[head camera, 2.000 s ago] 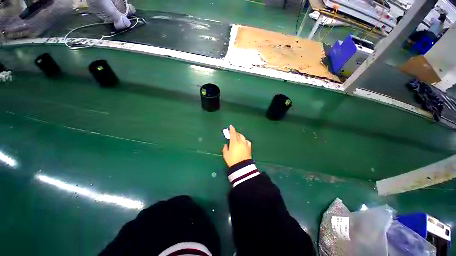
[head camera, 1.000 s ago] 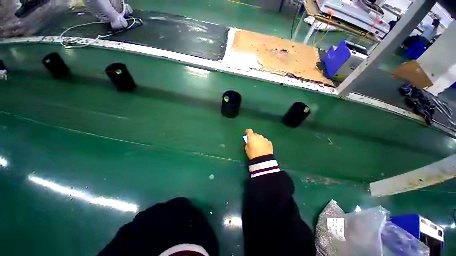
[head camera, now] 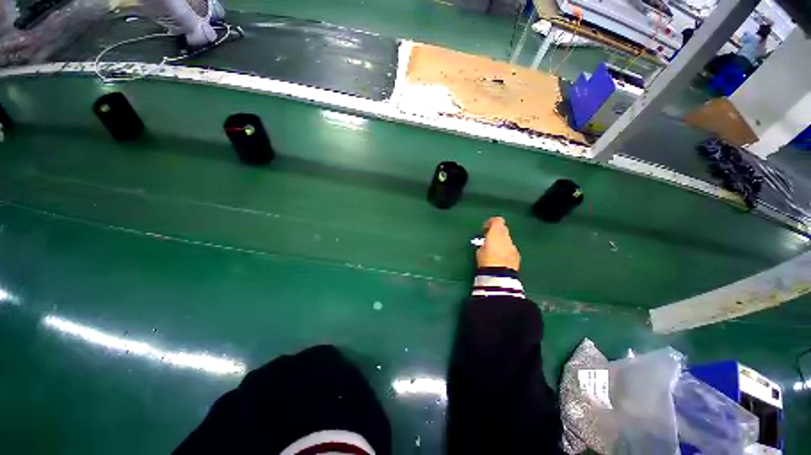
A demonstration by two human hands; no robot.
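My right hand (head camera: 498, 246) reaches forward over the green belt (head camera: 356, 227). A small white slip (head camera: 477, 241) shows at the left side of its fingers and looks pinched there; the grip is partly hidden. Two black cylindrical housings stand just beyond the hand: one (head camera: 447, 185) ahead to the left, one (head camera: 558, 201) tilted, ahead to the right. The hand touches neither. Two more black housings, one (head camera: 249, 139) and another (head camera: 118, 116), are further left. My left hand is out of the picture; only its dark sleeve and striped cuff show at the bottom.
A grainy bag (head camera: 587, 400), crumpled clear bags (head camera: 645, 391) and a blue and white box (head camera: 756, 391) lie at lower right. A pale metal post (head camera: 680, 80) rises at right. Brown board (head camera: 489, 89) lies behind the belt's pale edge. Another person's arm shows at upper left.
The black housings have shifted right in the picture. My right hand has moved right too, with the white slip still beside its fingers. The left sleeve has hardly moved.
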